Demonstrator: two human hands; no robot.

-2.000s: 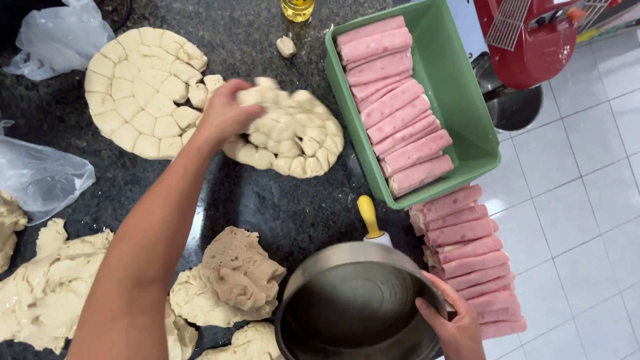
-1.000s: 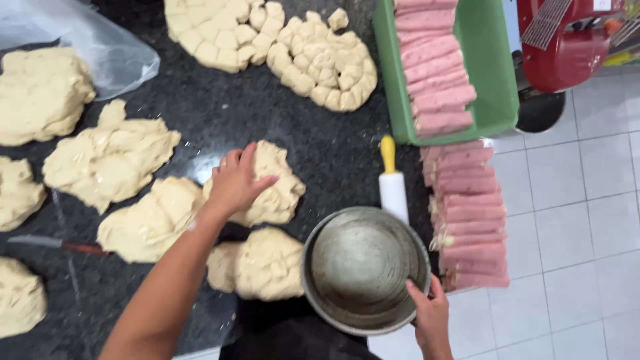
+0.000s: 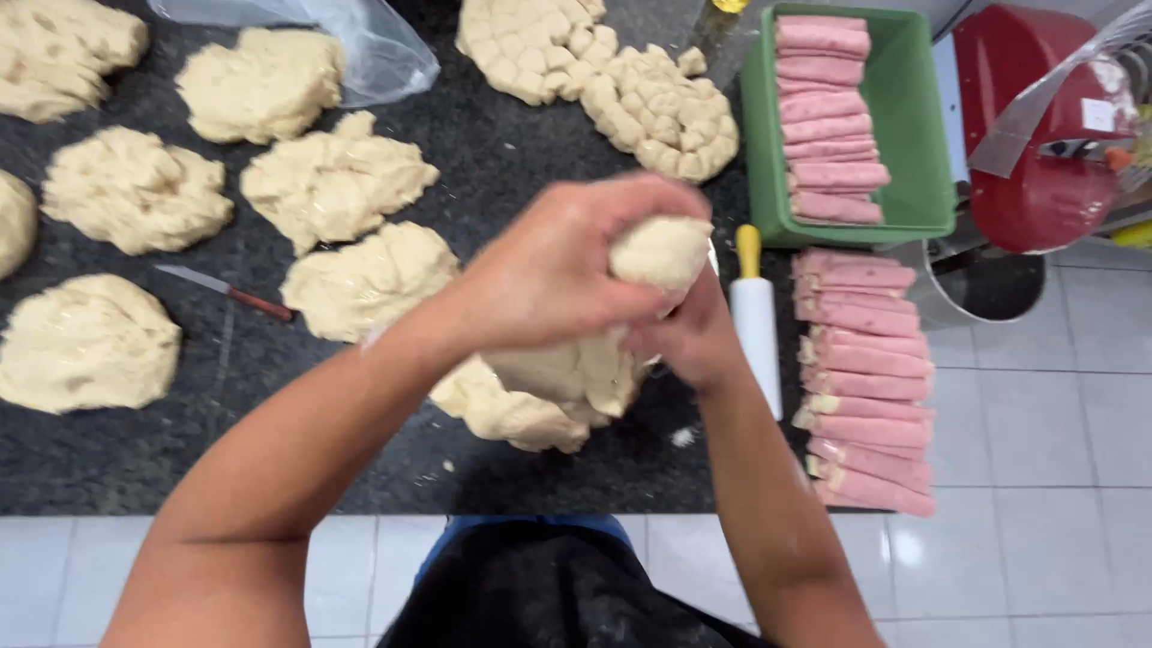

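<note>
Above the dark stone counter, my left hand grips a rounded piece of dough that bulges between thumb and fingers. My right hand is just below it, touching or very close to my left hand, blurred and partly hidden; whether it also grips the dough is unclear. Beneath both hands lies a large dough lump. Another dough mound sits beside my left wrist. A rolling pin with a white barrel and yellow handle lies right of my right hand.
Several dough mounds and a red-handled knife occupy the left. Clusters of small dough pieces lie at the back. Rolled pink ham slices line the right edge, below a green plastic container of more rolls. A red mixer stands beyond.
The round metal pan my right hand held is out of view. My left hand has left the counter dough, and both hands are together around a raised piece of dough.
</note>
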